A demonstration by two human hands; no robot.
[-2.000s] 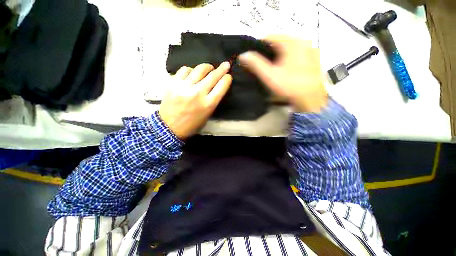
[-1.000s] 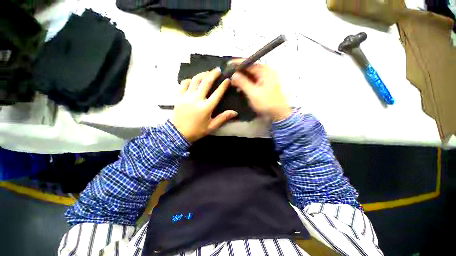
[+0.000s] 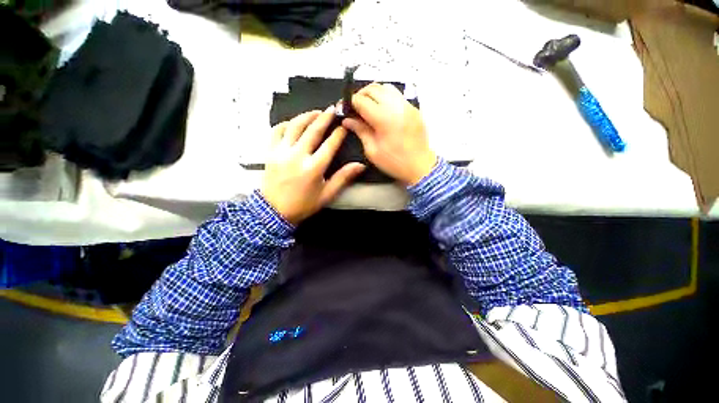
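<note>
A black fabric piece [image 3: 315, 88] with a stepped left edge lies flat on the pale work board [image 3: 441, 118]. My left hand [image 3: 303, 165] presses on the fabric with spread fingers. My right hand [image 3: 392, 130] grips a short dark punch [image 3: 348, 85] that stands nearly upright on the fabric, beside my left fingertips. A tiny silvery bit [image 3: 339, 109] shows at the left fingertips, mostly hidden. The lower end of the punch is partly covered by the fingers.
A stack of black pieces [image 3: 118, 98] is at the left. Loose black pieces [image 3: 292, 17] lie beyond the board. A blue-handled hammer [image 3: 597, 114] and a thin awl [image 3: 504, 53] lie at the right. A brown cardboard sheet [image 3: 678, 86] is at the right edge.
The right hand picked the punch up from the table at the right, brought it over the fabric, and turned it from slanted to nearly upright. The left hand has stayed on the fabric.
</note>
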